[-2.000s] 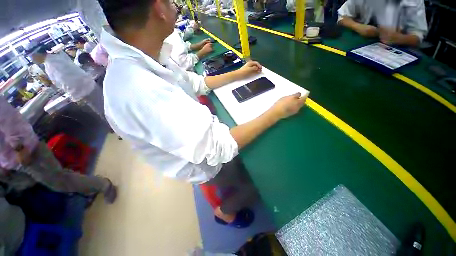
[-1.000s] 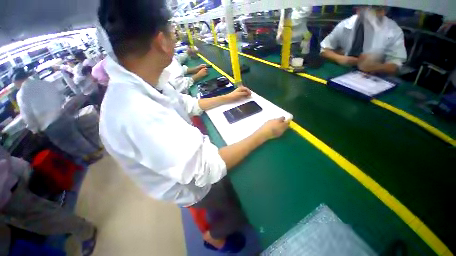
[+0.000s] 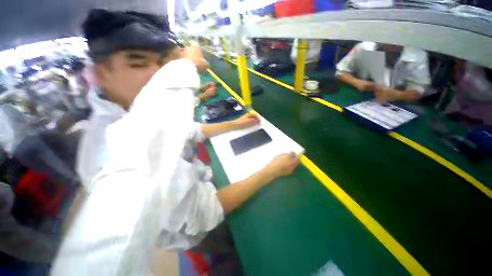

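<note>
No hand that I can make out as my own is in view. The corner of the bubble-wrap mat (image 3: 328, 269) just shows at the bottom edge of the picture, cut off. To the left, a blurred person in white leans at the bench. Two hands hold the edges of a white pad (image 3: 236, 165). A flat dark phone-like device (image 3: 251, 142) lies on the pad. A further white-sleeved arm is raised in front of the person, its hand near head height; whose arm it is is not clear.
The green bench (image 3: 291, 215) carries a yellow line (image 3: 356, 209) and yellow posts (image 3: 244, 81). Dark parts (image 3: 222, 109) lie beyond the pad. Across the bench, a person sits at a blue-edged tray with printed sheets (image 3: 382, 114). A grey shelf crosses the top right.
The view has tilted up and turned, so the bubble-wrap mat has nearly left the bottom edge. The person at left now faces this way, and a raised white-sleeved arm has appeared.
</note>
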